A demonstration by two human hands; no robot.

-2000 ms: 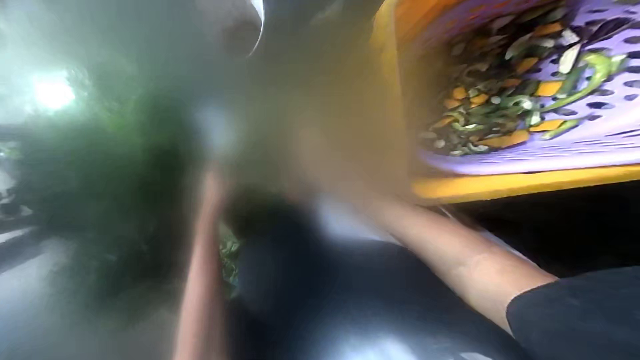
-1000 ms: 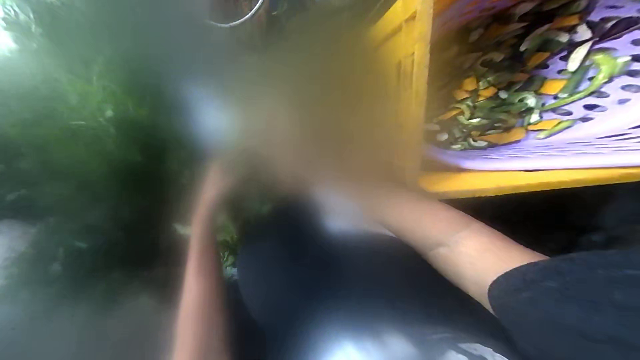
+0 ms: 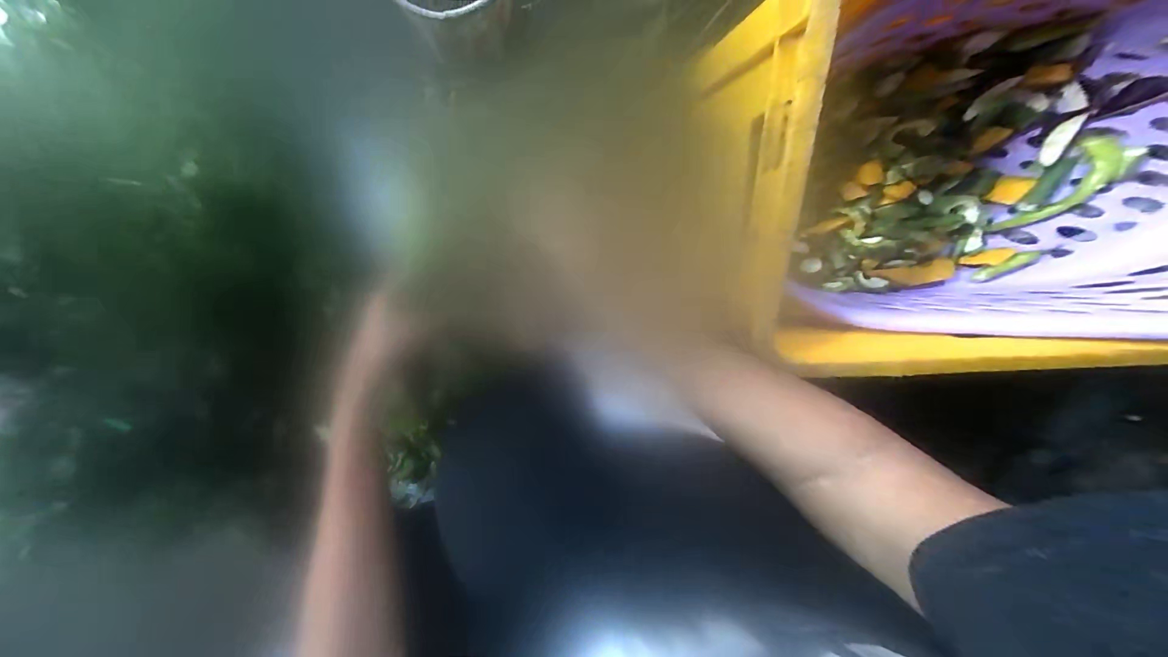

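Observation:
A heavy smear over the middle of the head view hides most of both hands. My left hand (image 3: 388, 306) shows only as a blurred shape at the end of the forearm, left of centre. My right hand (image 3: 593, 265) is lost in the brownish blur near the centre, its forearm coming in from the lower right. Whether either holds anything cannot be told. To the right of my right forearm, a purple perforated basket (image 3: 1104, 246) holds cut vegetables (image 3: 949, 201), among them orange pieces and green strips. The basket sits in a yellow plastic crate (image 3: 967, 354).
Blurred green plants (image 3: 137, 228) fill the left side. A curved pale rim (image 3: 444, 13) shows at the top, left of centre. Some leafy bits (image 3: 412, 454) lie between my left forearm and my dark-clothed leg (image 3: 584, 520). Below the crate is a dark area.
The view has shifted somewhat, with more of the green plants and the crate's side wall showing. Both forearms stay in nearly the same place; no change in the hands can be made out.

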